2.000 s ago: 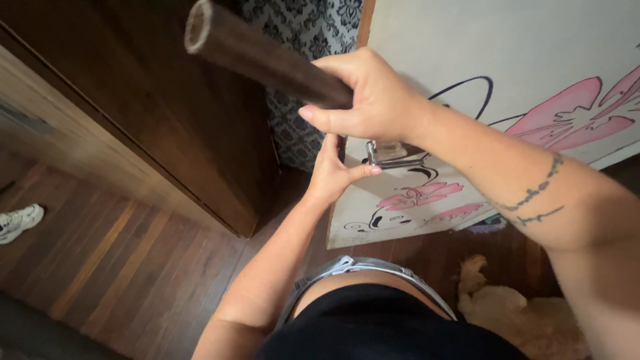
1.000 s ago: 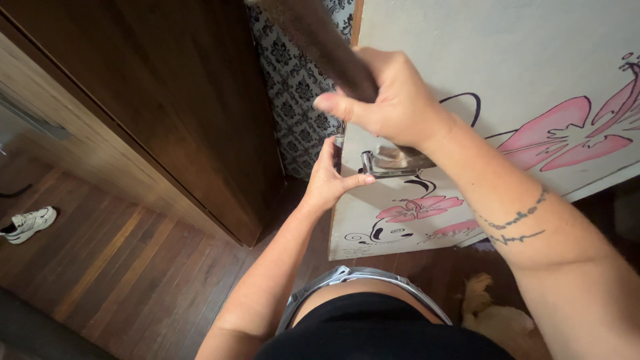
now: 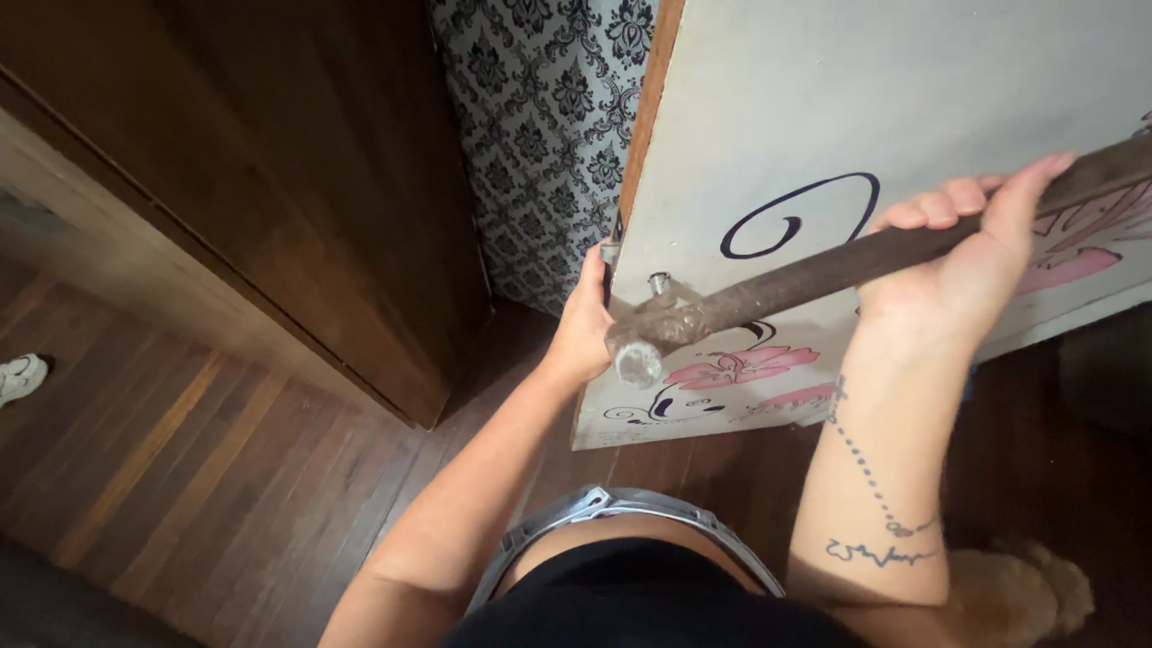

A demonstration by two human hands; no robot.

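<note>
My right hand (image 3: pixel 963 234) is closed around the long brown handle of a hammer (image 3: pixel 810 270), which slants from lower left to upper right in front of a white door (image 3: pixel 810 90). At its lower left end, the hammer's head turns a round, worn, pale face toward me. Just behind the head, part of a metal door handle (image 3: pixel 660 283) shows; the rest is hidden. My left hand (image 3: pixel 580 328) grips the door's edge beside that handle, its fingertips partly out of sight. Pink flowers and dark swirls are painted on the door.
A dark brown wooden cabinet (image 3: pixel 342 180) stands at the left, with black-and-white patterned wallpaper (image 3: pixel 540 117) between it and the door. A white shoe (image 3: pixel 22 376) lies at the far left on the plank floor (image 3: pixel 225 450). A light-furred animal (image 3: pixel 1017 589) is at the lower right.
My right hand has moved to the right, and the hammer has swung round: its head now shows near the door handle. My left hand has stayed at the door's edge.
</note>
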